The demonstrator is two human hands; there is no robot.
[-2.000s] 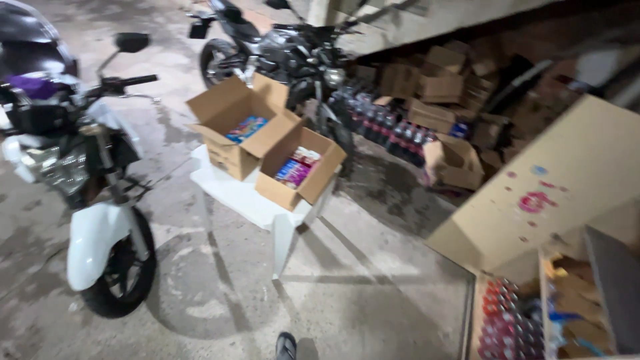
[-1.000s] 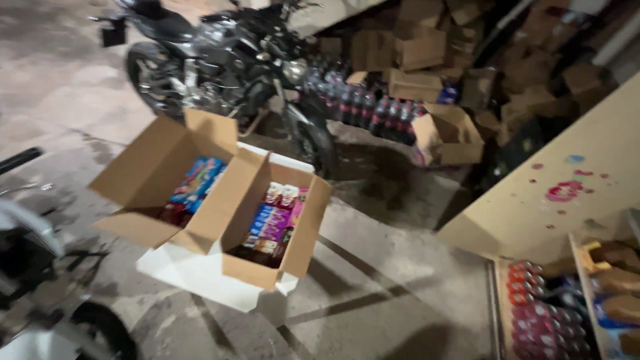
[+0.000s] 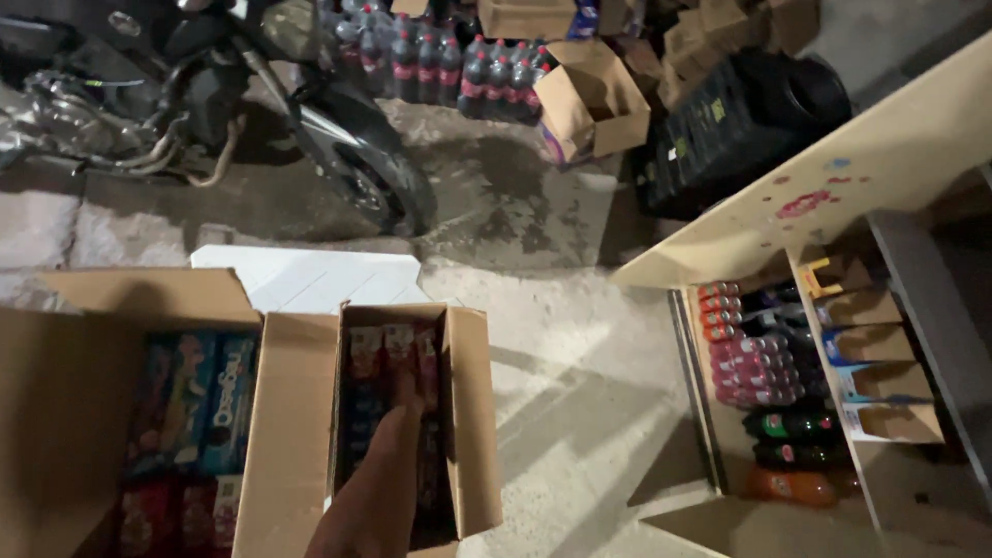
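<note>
An arm, which looks like my left, reaches up from the bottom edge into the narrower open cardboard box (image 3: 474, 418). My left hand (image 3: 407, 395) is over red and white packets (image 3: 399, 341) at that box's far end; its fingers are dim and blurred, so a grip cannot be made out. Beside it on the left stands a wider open cardboard box (image 3: 291, 418) with blue biscuit packs (image 3: 232, 387) and red packs (image 3: 147, 515) inside. Part of a white table (image 3: 325, 271) shows beyond the boxes. My right hand is not in view.
A motorcycle (image 3: 364, 170) stands beyond the table. Bottle packs (image 3: 500, 85), an open carton (image 3: 624, 116) and a black case (image 3: 713, 139) lie farther back. At right, a wooden cabinet (image 3: 697, 387) lies open, with drink bottles (image 3: 752, 368) and small cartons (image 3: 883, 345) inside.
The view has come much closer to the two boxes. An arm now reaches into the narrower box; no hand shows in the earlier frames.
</note>
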